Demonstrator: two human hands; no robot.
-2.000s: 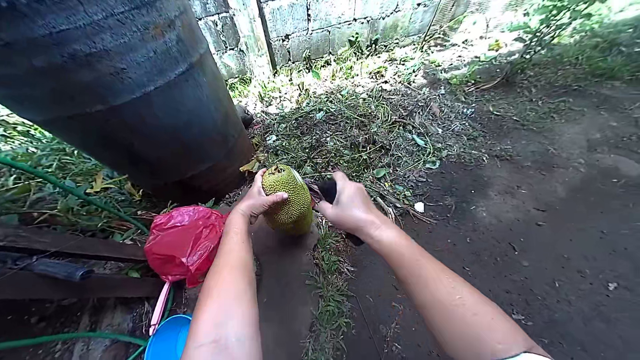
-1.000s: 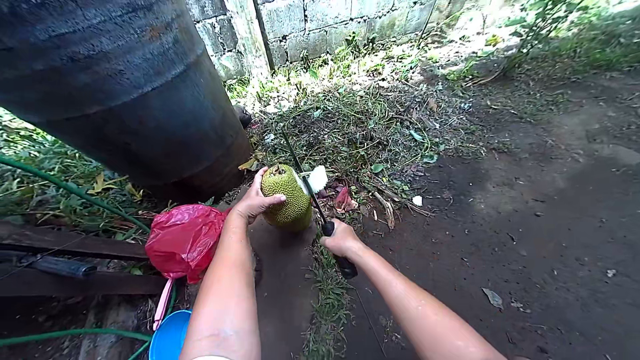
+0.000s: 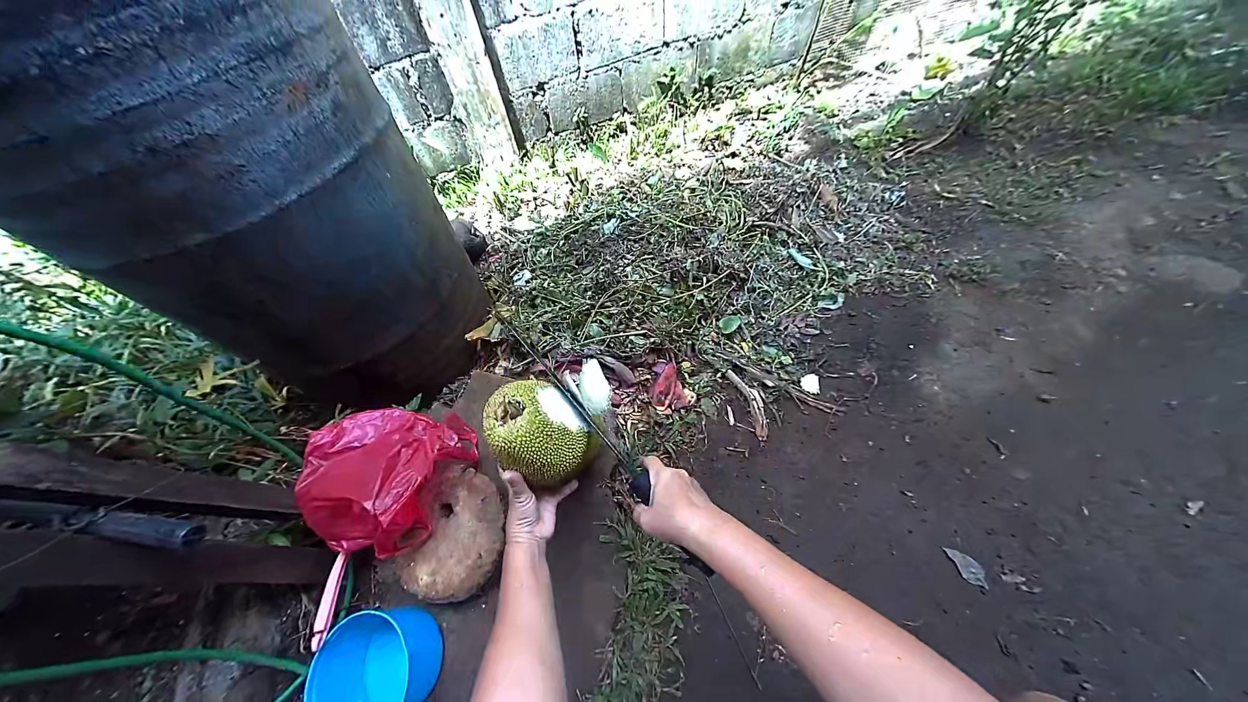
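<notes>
A green, bumpy-skinned jackfruit [image 3: 536, 444] stands on a flat slab, white flesh bared on its upper right side. My left hand [image 3: 531, 505] supports it from below at the near side, thumb and fingers spread against the rind. In my right hand [image 3: 673, 502] is the black handle of a long, thin-bladed knife [image 3: 575, 400]; its blade slants up and left across the cut side. A pale piece of rind and flesh [image 3: 594, 386] stands just beyond the blade, and whether it is still joined to the fruit is unclear.
Left of the fruit lie a red plastic bag [image 3: 375, 478], a round brown stone [image 3: 453, 546] and a blue plastic dipper [image 3: 380, 653]. A large dark metal drum [image 3: 253, 195] stands behind them. A green hose [image 3: 146, 380] runs at left. Cut weeds [image 3: 673, 263] lie beyond the slab.
My left hand has moved from the fruit's upper left side to its near lower side. The fruit's side, unbroken two seconds ago, now shows white flesh. The brown stone has come into sight.
</notes>
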